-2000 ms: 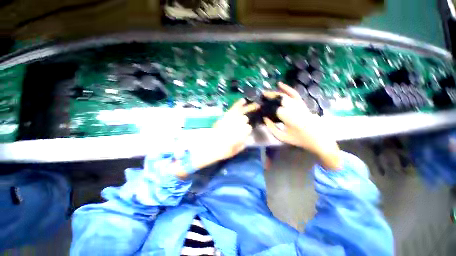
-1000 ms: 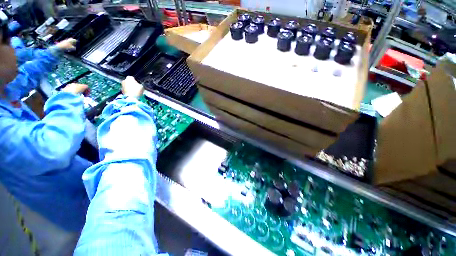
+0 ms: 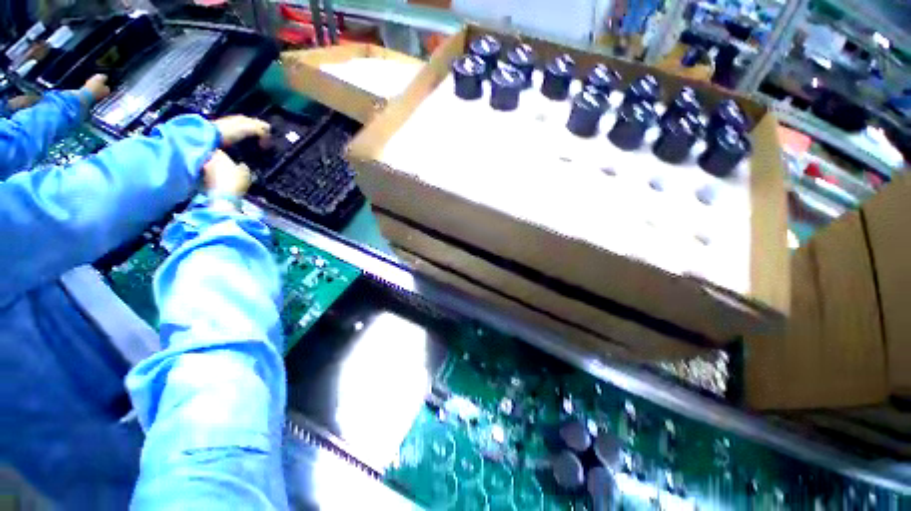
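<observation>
My left hand (image 3: 226,177) is small and partly blurred at the far edge of a green circuit board (image 3: 315,281) on the left. My sleeve runs up to it from the bottom. Its fingers are too unclear to show whether it holds anything. My right hand is out of the picture. A nearer circuit board (image 3: 450,454) lies at the bottom centre, with a cluster of black capacitors (image 3: 570,469) on it and white printed circles to their left.
An open brown carton (image 3: 559,264) holds a white foam tray (image 3: 499,160) with several black capacitors. A black component tray (image 3: 315,175) stands left of it. A neighbouring person's hand (image 3: 243,129) is close beyond mine. A metal rail (image 3: 639,384) runs behind the boards.
The view has shifted, and the carton appears larger. My left arm appears farther left. The neighbouring person's arm now reaches across beside my hand, toward the black trays.
</observation>
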